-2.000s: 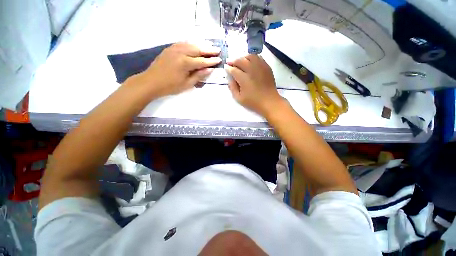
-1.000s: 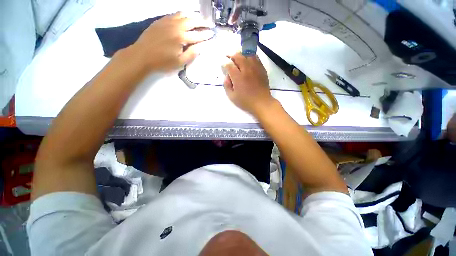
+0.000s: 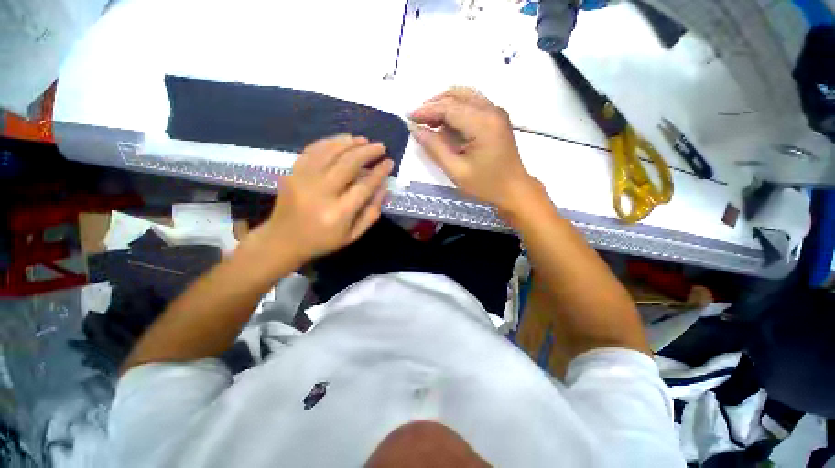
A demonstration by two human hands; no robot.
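Observation:
A dark grey-black fabric strip [image 3: 265, 115] lies on the white table left of centre, slightly curved, its right end near the table's front edge. My left hand [image 3: 334, 194] is at the strip's lower edge near its right end, fingers bent over it; whether it grips is unclear. My right hand [image 3: 476, 142] has thumb and forefinger together at the strip's upper right corner, with a small pale bit at the fingertips.
Yellow-handled shears [image 3: 638, 175] lie right of my right hand, with black thread snips [image 3: 687, 149] beyond. A grey machine part [image 3: 556, 25] is at the top. A ruler strip [image 3: 458, 206] runs along the front edge. Dark and white cloth pieces [image 3: 151, 265] are heaped below left.
The strip has come away from the needle area towards the table's front edge. My left hand has moved down with it. My right hand is now at its right corner.

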